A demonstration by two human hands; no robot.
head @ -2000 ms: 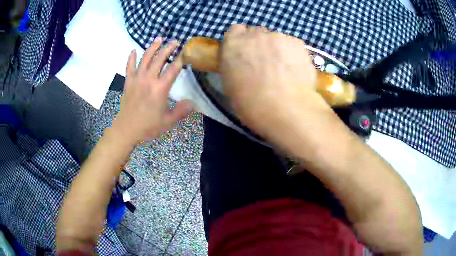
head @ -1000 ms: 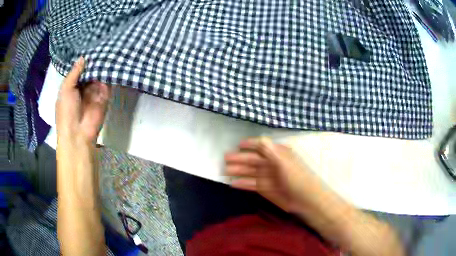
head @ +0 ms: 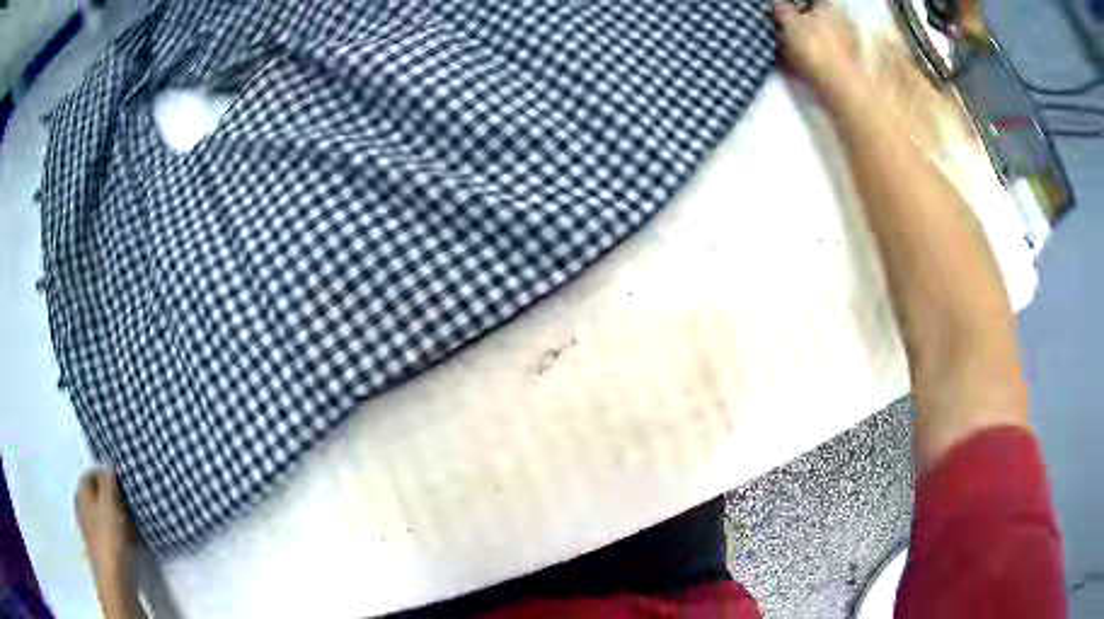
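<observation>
The navy-and-white check garment (head: 400, 181) lies spread over the white pressing board (head: 630, 363), with soft folds running across it. Small dark loops show along its left edge. A rounded gap at its upper left shows white. My left hand (head: 107, 520), small at the lower left, holds the garment's near left corner. My right hand (head: 823, 46), at the top right, holds the far right end of its curved near edge; its fingertips are partly cut off by the frame.
A long dark-rimmed metal piece (head: 999, 115), iron or iron rest, lies at the board's far right, with thin cords beyond it. Speckled floor (head: 823, 508) and part of a round white base (head: 886, 586) show at the lower right. Faint stains mark the board.
The iron has left my right hand. The view has swung, and the garment now lies with its near edge slanting up to the right. My hands have moved far apart along it.
</observation>
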